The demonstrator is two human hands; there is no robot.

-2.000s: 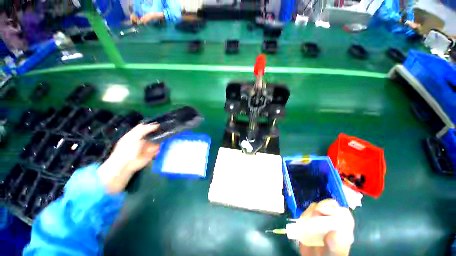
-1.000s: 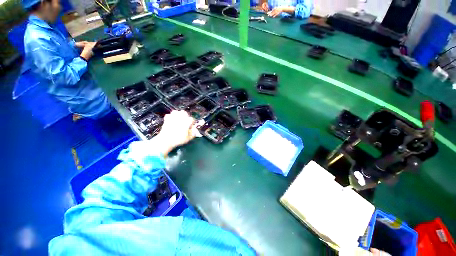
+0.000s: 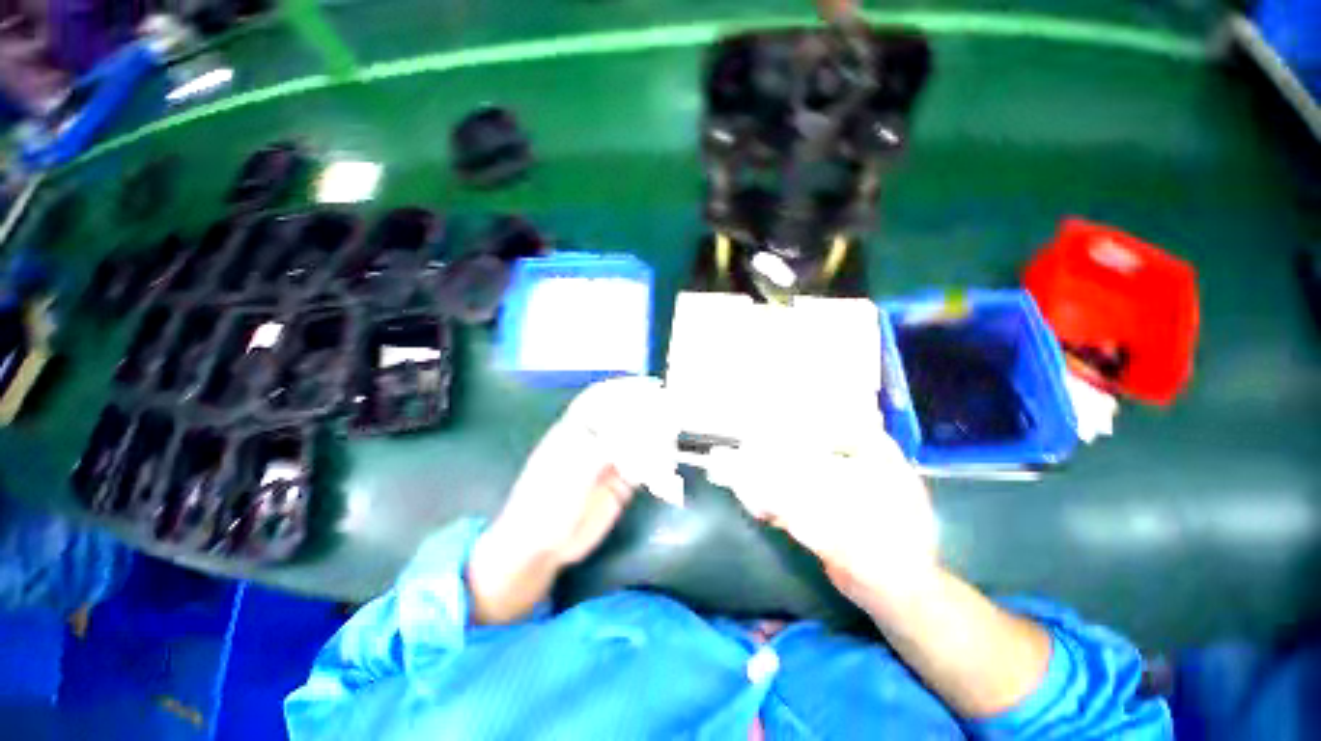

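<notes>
My left hand (image 3: pixel 587 471) is at the near left corner of the cream-white block (image 3: pixel 775 362), fingers bent, with a small white scrap at its fingertips. My right hand (image 3: pixel 840 507) is at the block's near edge, its fingertips close to the left hand's. A small dark strip (image 3: pixel 707 442) shows between the fingertips. Glare and blur hide what either hand holds. The press (image 3: pixel 811 145) stands behind the block, its handle top cut off by the frame.
Black housings (image 3: pixel 403 374) lie in rows at left. A blue bin with white parts (image 3: pixel 507 340) is left of the block. A blue bin with black parts (image 3: pixel 1058 391) and a red bin (image 3: pixel 1152 311) are at right, with crumpled white tissue (image 3: pixel 1094 408) between them.
The view has swung back from the left onto the block. My left hand has left the housings and come to the block, near my right hand. The squeeze bottle seen earlier no longer shows.
</notes>
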